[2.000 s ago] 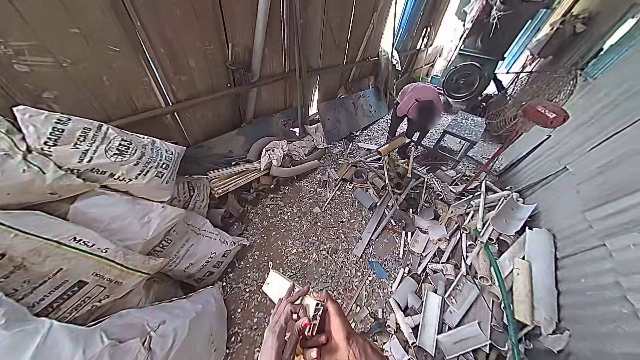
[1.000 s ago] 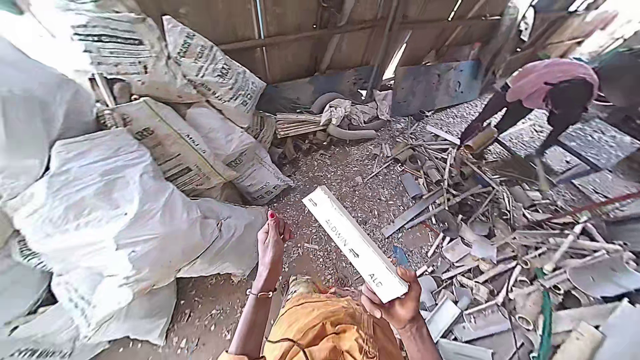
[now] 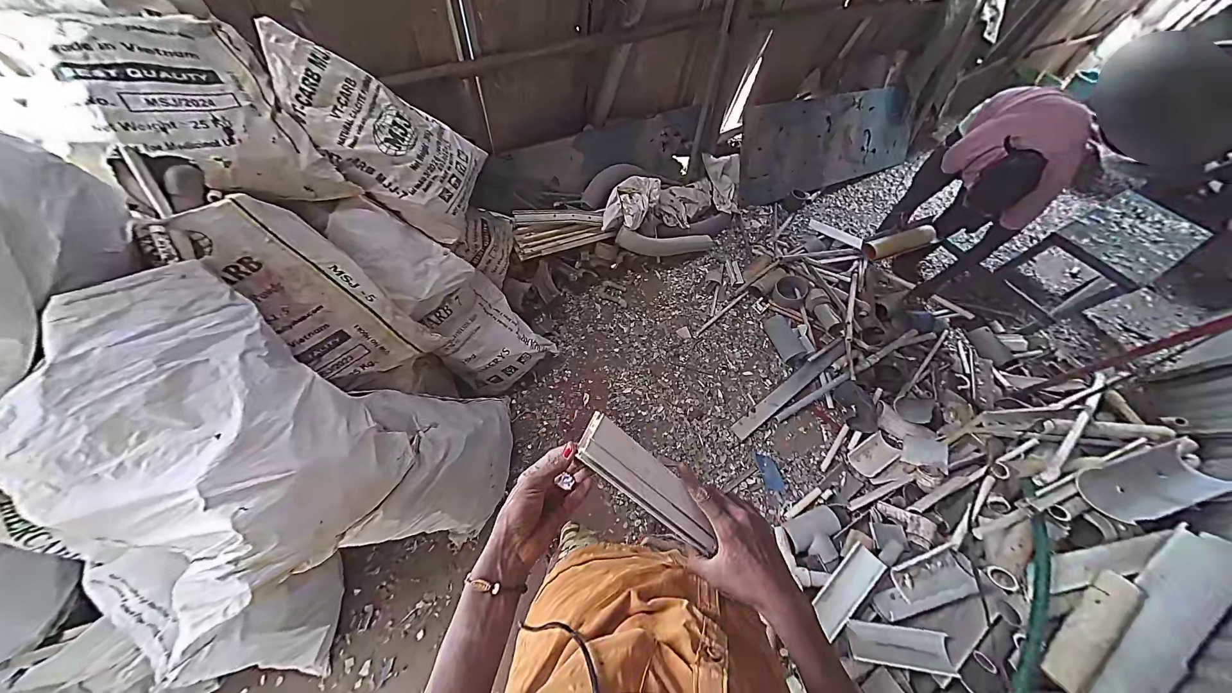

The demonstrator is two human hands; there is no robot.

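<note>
Between my two hands is a pale plastic trunking piece (image 3: 647,478), tilted, with grooves along its side. My right hand (image 3: 736,544) grips its lower right end. At its upper left end is my left hand (image 3: 547,505), thumb against the edge; a small shiny thing shows at its fingers, too blurred to name. A bracelet (image 3: 496,585) is on my left wrist. Orange cloth (image 3: 640,626) covers my lap below the piece.
White woven sacks (image 3: 221,414) are piled at the left. Cut plastic pipes and offcuts (image 3: 914,568) lie heaped at the right, with a green hose (image 3: 1038,597) across them. A person in a pink top (image 3: 1035,144) bends near a pipe (image 3: 900,243) at the back right.
My left hand, apart from the trunking piece one second ago, is now at its upper end. The piece has turned, its grooved side now showing. The view has swung since two seconds ago.
</note>
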